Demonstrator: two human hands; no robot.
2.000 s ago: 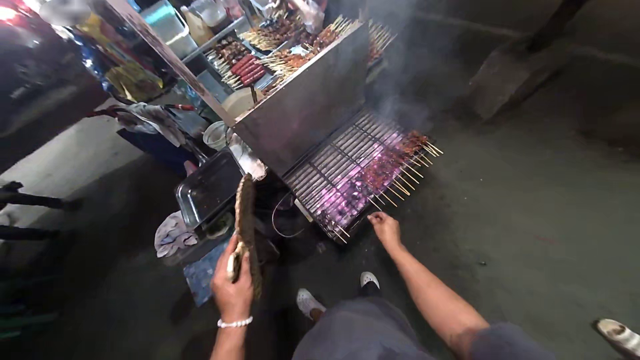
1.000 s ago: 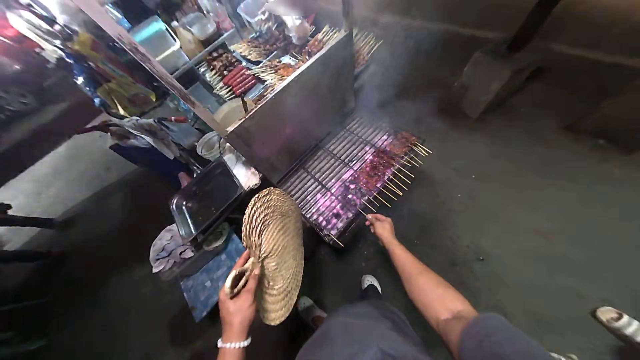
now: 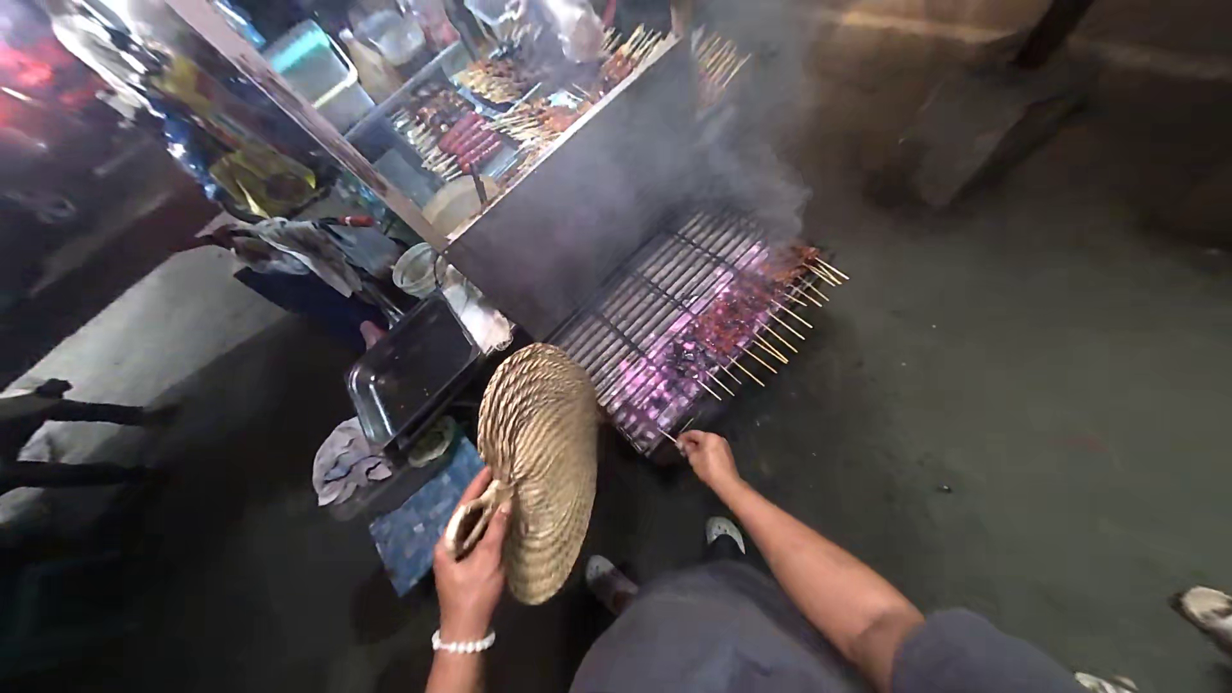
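Observation:
My left hand (image 3: 474, 553), with a white beaded bracelet at its wrist, grips the looped handle of a woven straw hand fan (image 3: 539, 462). The fan's broad face stands beside the near left corner of the charcoal grill (image 3: 626, 318). At the grill's near edge, my right hand (image 3: 707, 454) pinches the end of a thin wooden skewer (image 3: 669, 438); what is on its far end cannot be made out. Several meat skewers (image 3: 736, 318) lie in a row over glowing coals, their bare stick ends past the right edge. Smoke rises over the far part.
A metal panel (image 3: 577, 192) stands along the grill's left side. Behind it, a cart tray holds many skewers and red sausages (image 3: 472, 142). Left of the grill are a dark rectangular tray (image 3: 414, 371), a crumpled cloth (image 3: 348, 464) and a blue patterned surface (image 3: 423, 525). Another shoe (image 3: 1205, 608) shows at far right.
The fan has turned from edge-on to showing its broad woven face. My right hand has moved along the grill's edge to its near corner. Smoke over the grill has grown thicker.

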